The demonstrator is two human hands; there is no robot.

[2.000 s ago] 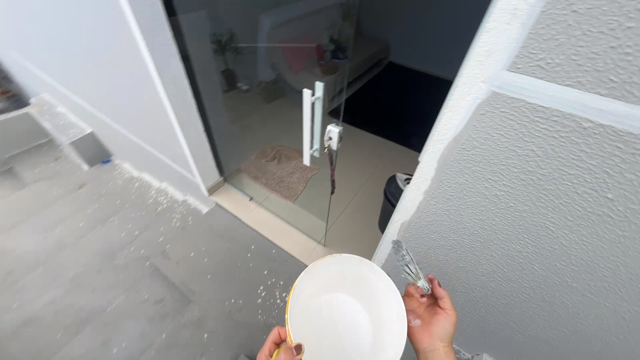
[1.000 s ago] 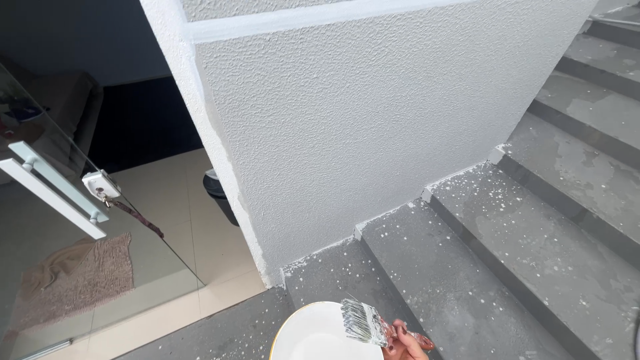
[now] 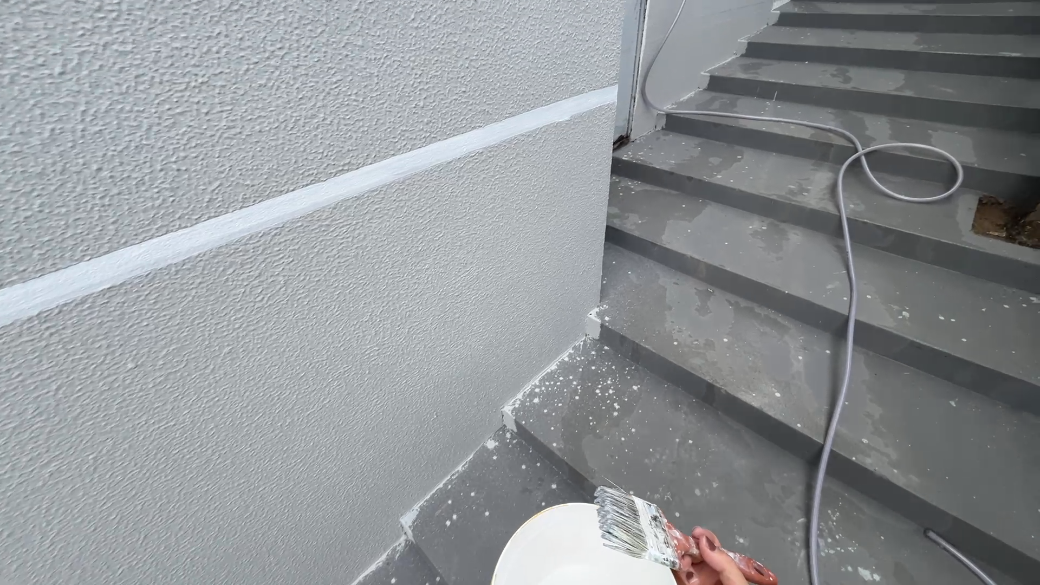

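At the bottom of the head view my right hand grips the reddish handle of a paintbrush. The brush has paint-smeared bristles, which point left over the rim of a white round container. Only the upper part of that container shows, cut off by the lower edge of the view. My left hand is out of sight. On the left rises a light grey textured wall, crossed by a smooth pale band.
Grey steps, spotted with white paint and damp patches, climb to the upper right. A grey hose runs down over them and loops near the top. A brown hole opens at the right. Another tube lies lower right.
The view has swung right, from the glass door to the wall and stairs. My left hand, on the container two seconds ago, is now out of view. The brush still is in my right hand.
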